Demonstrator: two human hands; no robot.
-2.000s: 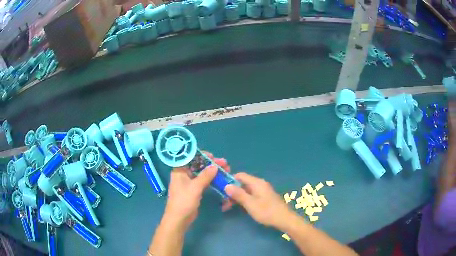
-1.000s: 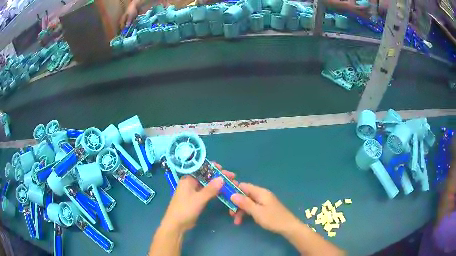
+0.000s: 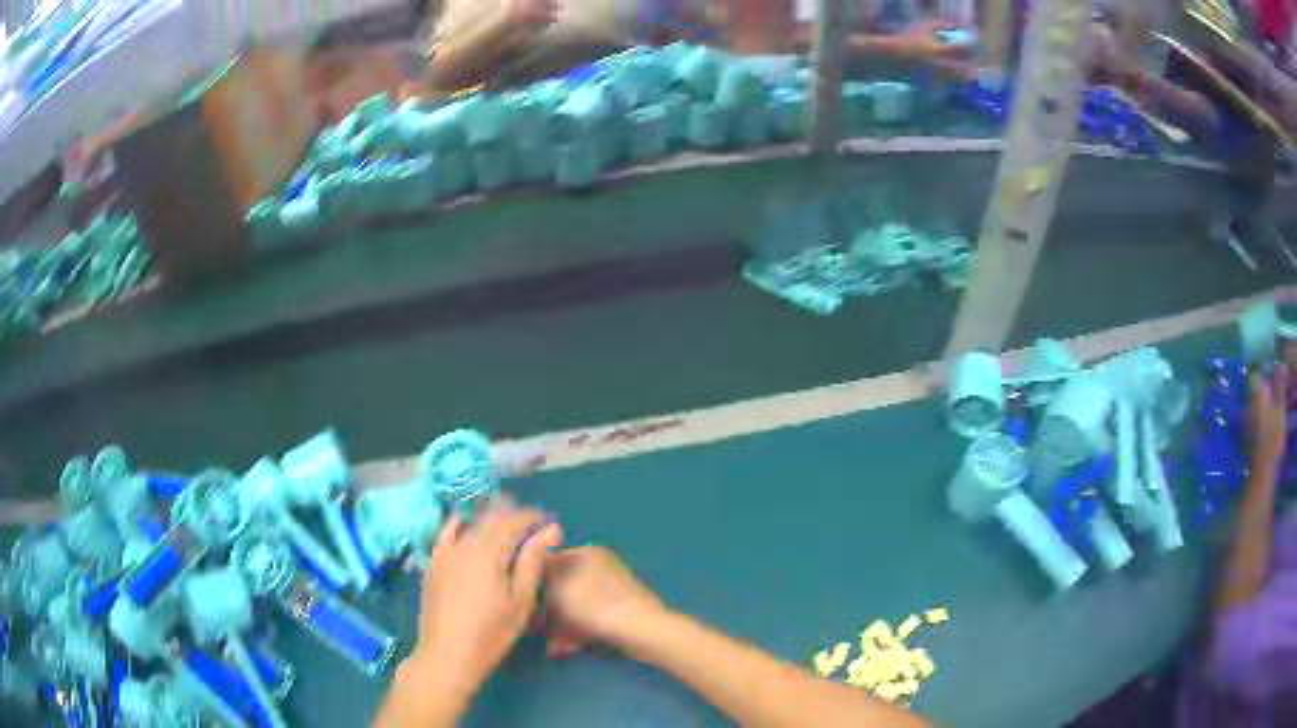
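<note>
A turquoise fan [image 3: 458, 465] shows its round spoked head just beyond my hands. My left hand [image 3: 477, 576] is blurred and closed over the fan's handle below the head. My right hand [image 3: 598, 597] is blurred, fingers curled around the handle's lower end, close against my left fingers. The hands hide the handle, so its battery and inside do not show. Semi-assembled fans [image 3: 214, 612] with blue batteries lie heaped to the left. Small pale-yellow foam pads [image 3: 882, 661] lie right of my hands.
More turquoise fans [image 3: 1031, 526] and blue batteries [image 3: 1220, 441] lie at the right, by another person's arm. A metal post [image 3: 1017, 185] stands at the conveyor [image 3: 598, 313]. Turquoise parts [image 3: 854, 266] lie on the belt. Fan heads line its far side, near a carton [image 3: 178, 185].
My hands have closed together over the handle, hiding the blue battery seen earlier. The fan has shifted left, its head now nearer the bench's pale edge strip. Turquoise parts on the belt have moved left.
</note>
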